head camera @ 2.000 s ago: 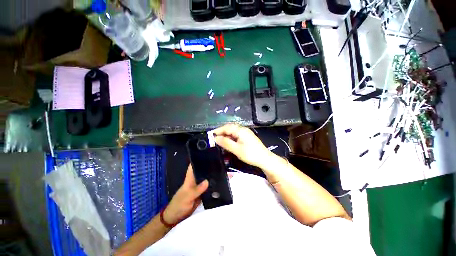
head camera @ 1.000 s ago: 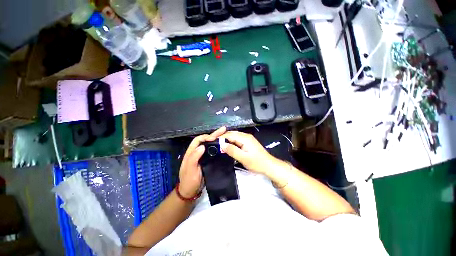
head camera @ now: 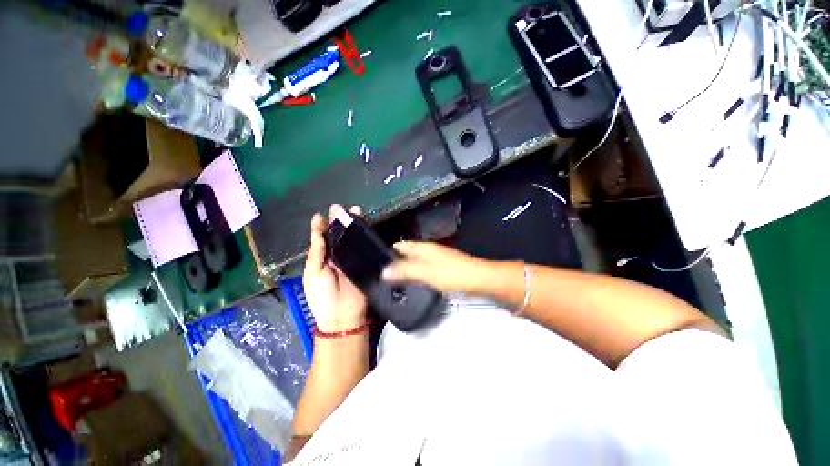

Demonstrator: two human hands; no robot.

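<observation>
A black lock front panel [head camera: 380,280] is held above my lap, tilted, its rounded lower end towards my right side. My left hand [head camera: 332,284] holds it from the left and below, with fingertips at its upper end by a small whitish tab. My right hand [head camera: 428,268] lies over the panel's right edge; its fingers are blurred, and whether they grip the panel or only touch it cannot be told.
An open panel [head camera: 458,114] and a panel with a white-outlined screen part [head camera: 562,68] lie on the green mat. Glue tube [head camera: 312,73], red handles [head camera: 349,52], bottles [head camera: 202,111] are behind. Cables lie right, pink-white form [head camera: 161,227] and blue crate [head camera: 222,398] left.
The view has turned and moved. The panel is now tilted, its lower end swung to the right. My right hand has moved from its top end down to its right edge.
</observation>
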